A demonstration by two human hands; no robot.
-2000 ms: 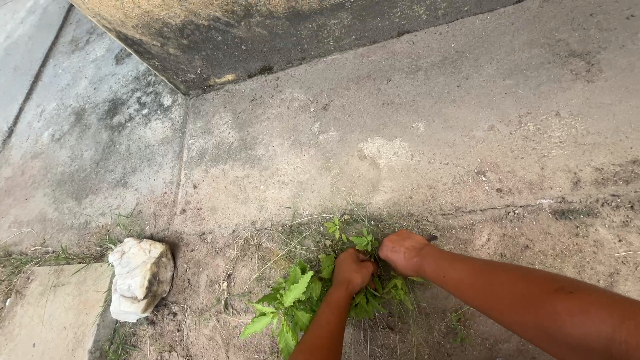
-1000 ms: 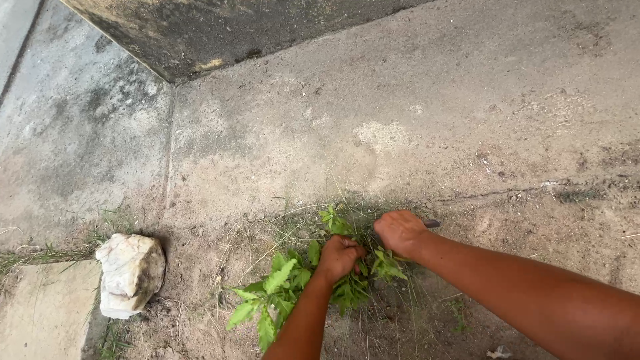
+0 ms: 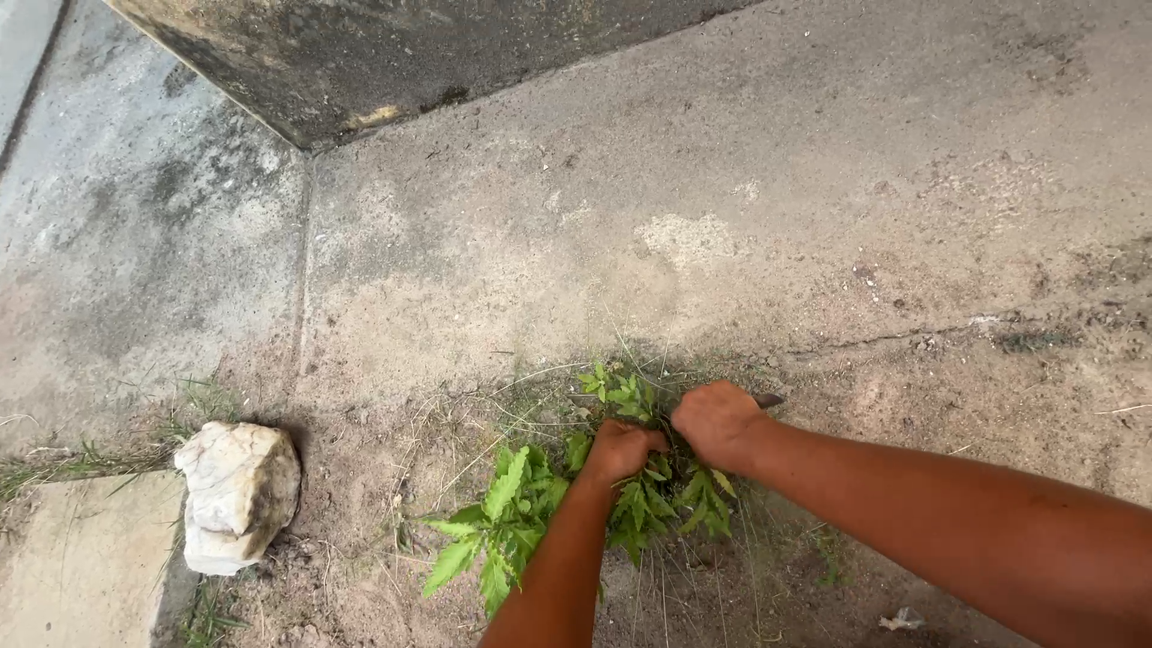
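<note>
My left hand (image 3: 627,450) is closed around stems of a leafy green weed (image 3: 508,490) that grows at the edge of the concrete. Just to its right, my right hand (image 3: 718,423) is closed on a tool, of which only a dark handle end (image 3: 769,400) sticks out past the fist. The rest of the tool is hidden by the hand and the leaves. Toothed leaves spread to the left of my left wrist and below both hands. Thin dry grass stalks stand around the plant.
A whitish rock (image 3: 238,495) lies at the left beside a concrete slab (image 3: 85,558). A stained wall (image 3: 432,54) rises from the concrete pavement (image 3: 540,234) at the top. Bare soil borders the pavement, with a small scrap (image 3: 902,618) at the lower right.
Both hands have stayed at the plant, close together. The view has shifted slightly.
</note>
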